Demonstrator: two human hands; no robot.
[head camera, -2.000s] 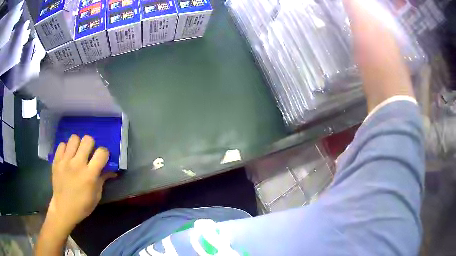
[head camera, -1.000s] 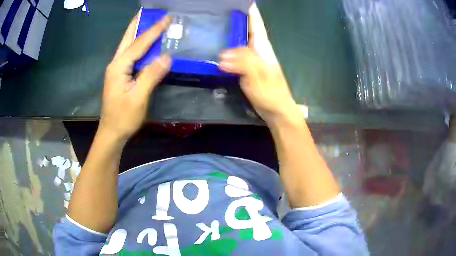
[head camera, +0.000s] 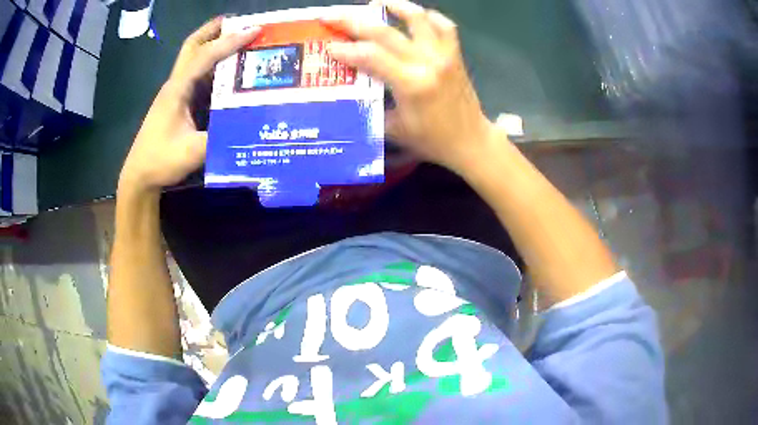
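Observation:
A retail carton is held up above the bench's near edge, its printed face towards me, blue below and orange-red and white above with a small picture. A blue tuck flap sticks out at its lower edge. My left hand grips the carton's left side, fingertips on its upper left corner. My right hand grips the right side, fingers spread over the upper right of the face. The carton's inside is hidden.
Rows of blue and white cartons stand at the far left. Clear, shiny plastic pieces lie blurred at the upper right. A small white scrap is at the green bench's near edge.
The open carton with a clear piece over its blue inside now shows its printed face, its lid closed over the top. Both hands stay on it and are slightly lower left.

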